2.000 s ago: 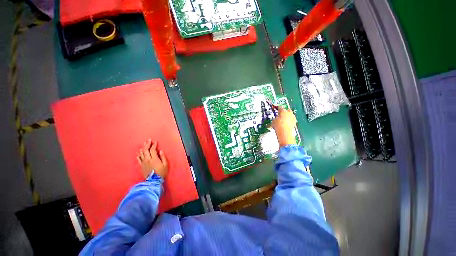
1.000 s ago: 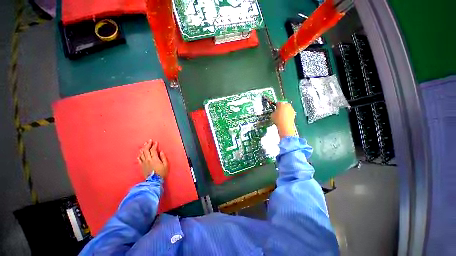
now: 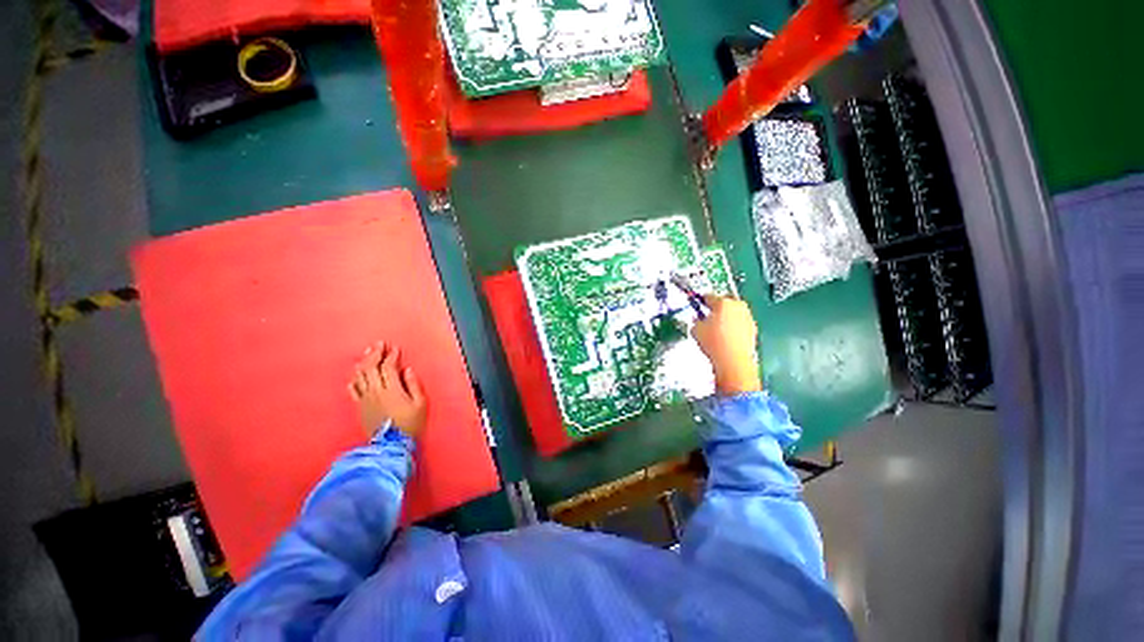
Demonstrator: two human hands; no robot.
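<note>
A green circuit board (image 3: pixel 565 314) lies solder side up on a red pad (image 3: pixel 521 364) on the green belt in front of me. My right hand (image 3: pixel 730 345) is over the board's right edge and holds a small dark tool (image 3: pixel 690 299), which looks like side cutters. Its tip is over the upper right part of the board; whether it touches is not clear. My left hand (image 3: pixel 386 391) rests flat with fingers apart on the large red foam mat (image 3: pixel 301 339), holding nothing.
A second board (image 3: pixel 546 44) lies on a red pad at the top. Two red-wrapped bars (image 3: pixel 784 73) stick in from above. A yellow tape roll (image 3: pixel 266 64) sits in a black tray (image 3: pixel 188 100). A clear-silver bag (image 3: pixel 809 238) and a metal rail (image 3: pixel 1022 276) are at right.
My right hand with the tool has moved down and slightly right over the board. My left hand stays on the mat, nearly unmoved.
</note>
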